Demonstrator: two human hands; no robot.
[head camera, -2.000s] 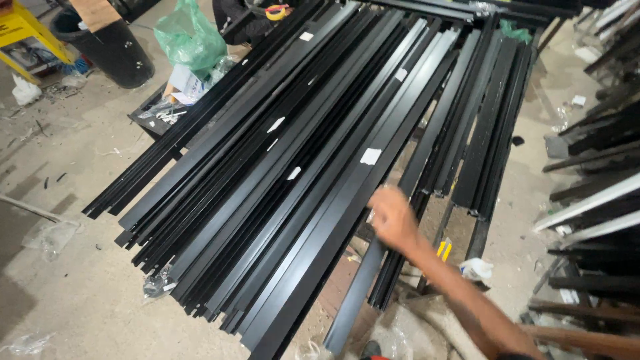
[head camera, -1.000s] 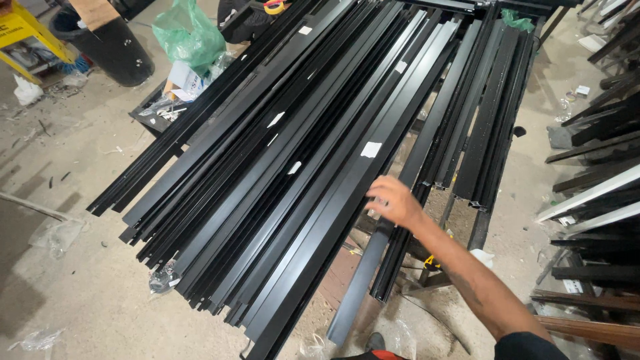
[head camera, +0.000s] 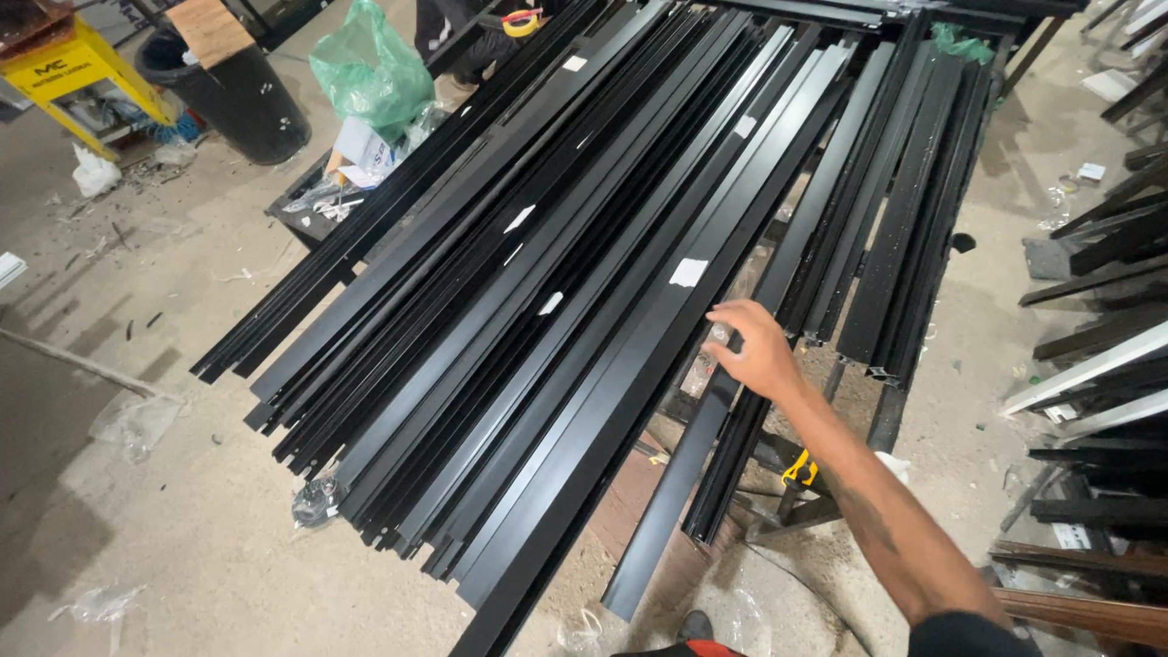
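Observation:
Long black metal profiles (head camera: 584, 365) lie side by side on a work stand, several with small white labels. One white label (head camera: 689, 272) sits on a wide profile just left of my right hand (head camera: 753, 351). My right hand hovers by the edge of that profile, fingers curved and apart, with nothing between them. Beneath and beside it, a narrower black profile (head camera: 657, 511) runs down towards me, next to a grooved one (head camera: 721, 484). My left hand is not in view.
A green plastic bag (head camera: 374, 73), a black bin (head camera: 228, 100) and a yellow machine frame (head camera: 87, 82) stand at upper left. More profiles (head camera: 1104, 365) are stacked along the right. Another person's dark clothing (head camera: 456, 36) shows at the top. Plastic scraps litter the floor.
My right hand, blurred two seconds ago, has shifted only slightly beside the labelled profile, and its fingers are now spread wider. The profiles lie as before.

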